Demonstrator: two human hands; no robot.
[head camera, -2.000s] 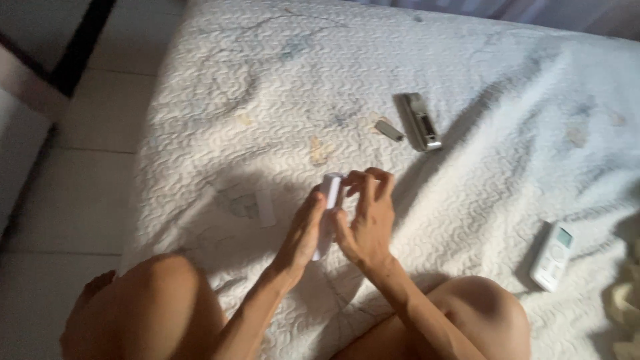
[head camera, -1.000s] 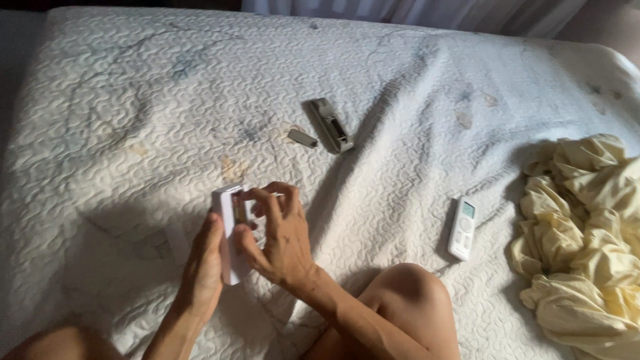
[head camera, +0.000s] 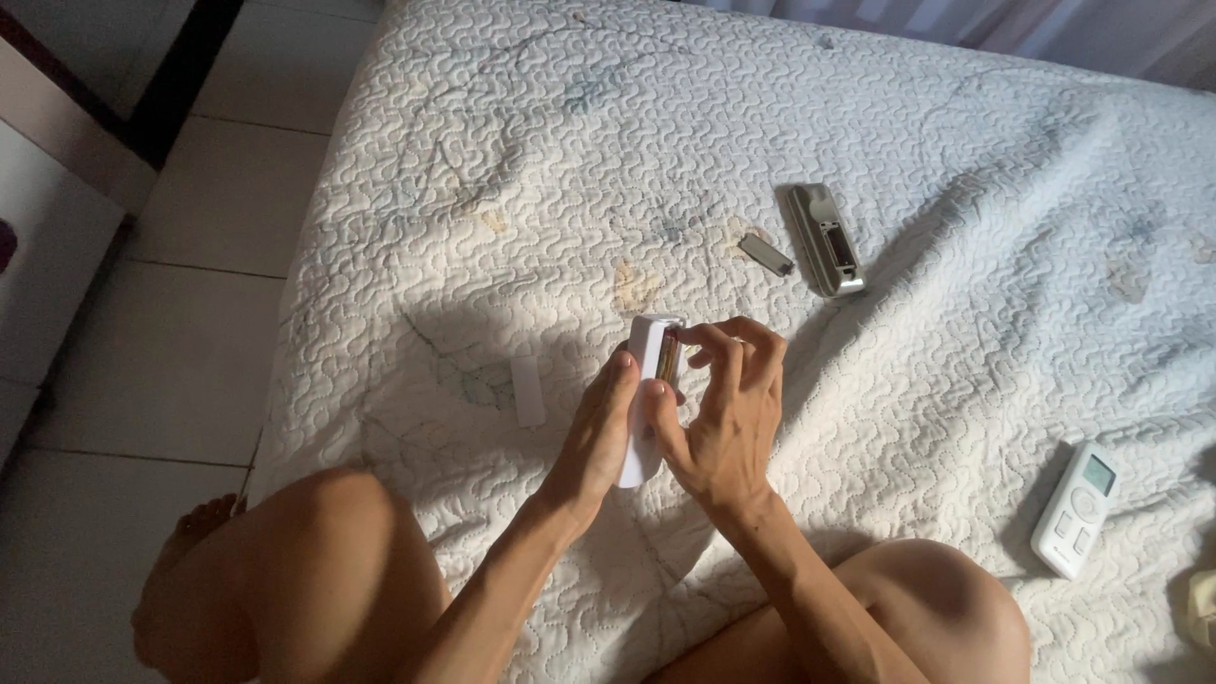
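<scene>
My left hand (head camera: 598, 427) is closed around a white remote control (head camera: 642, 418), its uncovered battery compartment turned toward my right hand. Batteries (head camera: 669, 356) show inside the compartment. The fingers of my right hand (head camera: 727, 408) touch the remote, the index fingertip at the compartment's upper end and the thumb at its lower part. To the left of my hands a white battery cover (head camera: 528, 390) lies on the quilted bedspread (head camera: 456, 285). Beyond them lies a grey remote control (head camera: 824, 239) with its battery compartment uncovered, and beside it a small grey battery cover (head camera: 766, 254).
A white remote control with a small screen (head camera: 1076, 511) lies at the right on the bedspread. Part of a yellow cloth (head camera: 1202, 608) shows at the right edge. My bent legs flank my forearms. The tiled floor (head camera: 190, 351) runs along the bed's left side.
The view has swung right and then back left. Both hands stay on the white remote, with the right fingers at its battery compartment.
</scene>
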